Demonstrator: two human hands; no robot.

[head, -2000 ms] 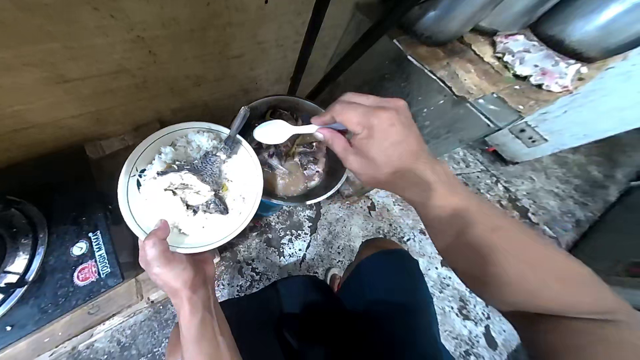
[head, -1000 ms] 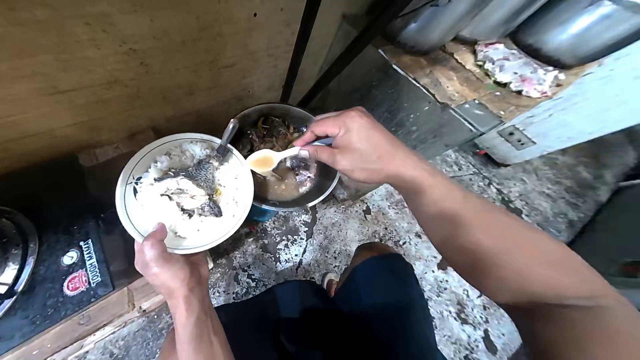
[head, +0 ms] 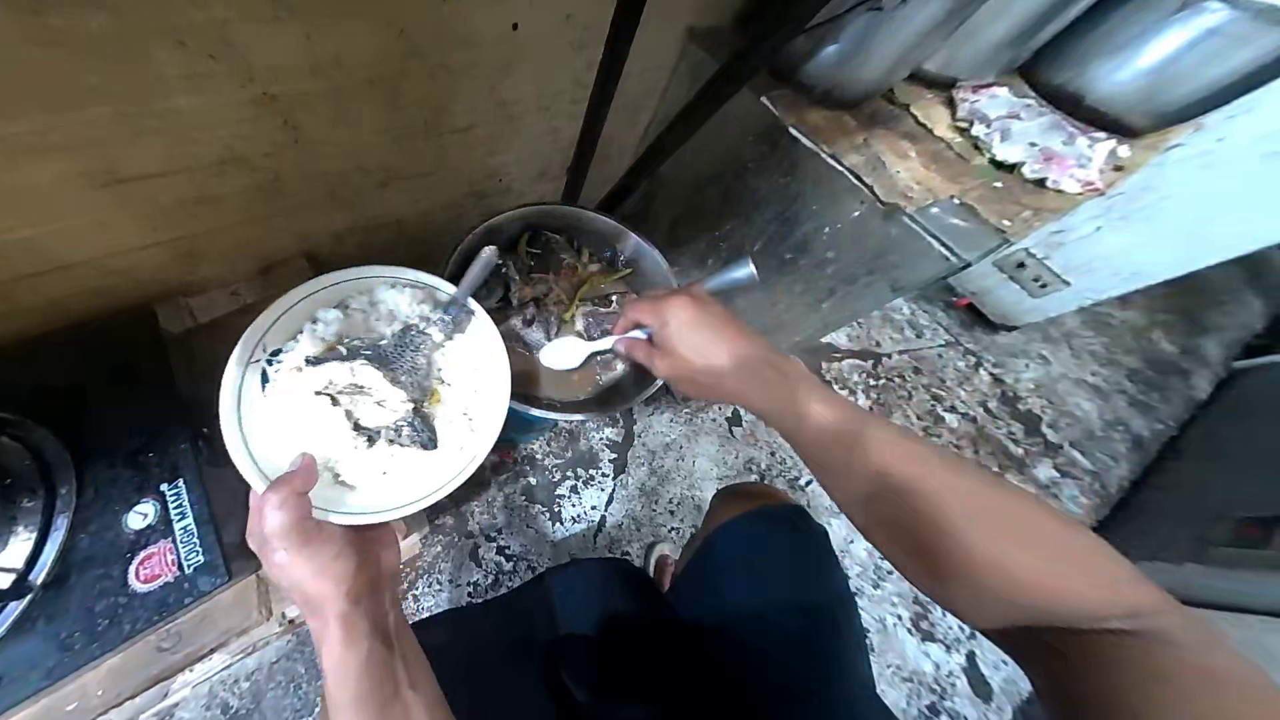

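My left hand (head: 325,545) grips the near rim of a white plate (head: 240,400), thumb on top. White rice (head: 375,310) and a piece of dark-scaled fish (head: 400,360) lie on the plate, and a metal utensil (head: 470,280) rests there with its handle over the far right rim. In my right hand (head: 690,345) is a white spoon (head: 570,352), its bowl over a round metal pot (head: 655,260). Brothy liquid, fish pieces and vegetable strips are in the pot. A metal handle end (head: 730,275) shows just beyond my right hand; what it belongs to is hidden.
At the left stands a black gas stove (head: 110,600) with a burner. Large metal pots (head: 1150,60) and a piece of raw meat or fish (head: 1040,140) sit on a worn counter (head: 870,150) at the upper right. A wooden wall (head: 300,120) rises behind the plate. My legs are below.
The spoon, which held brownish liquid one second ago, now shows a white bowl, lower over the pot. My left hand keeps hold of the plate.
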